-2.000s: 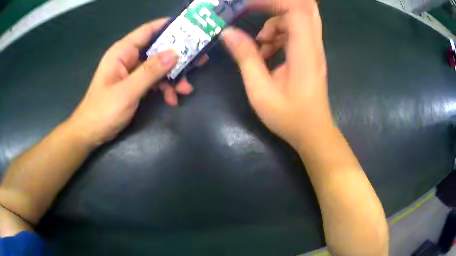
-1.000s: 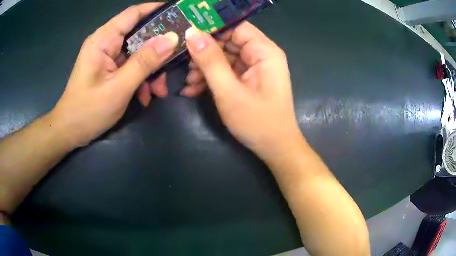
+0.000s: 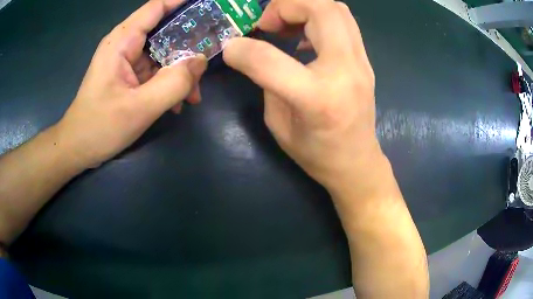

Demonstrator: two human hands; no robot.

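Observation:
A half-assembled handheld unit with a thin black rim is at the top, tilted up to the right. A shiny greyish film with small green marks covers much of its board. The bare green circuit board shows beyond the film. My left hand holds the unit at its lower left end, thumb on the near edge. My right hand has its thumb tip at the film's near right corner and its forefinger at the green board's edge. Whether it grips anything is unclear. The unit's far end is hidden or cut off.
The dark glossy worktop lies under both hands. A pale rail is at the top right. A white-framed fan-like grille and a small red item are at the right edge. Black and red objects lie lower right.
My right hand has lifted off the unit's near side, and its forefinger has come over the green board. My left thumb has slid from the film's middle to its near edge, showing more film.

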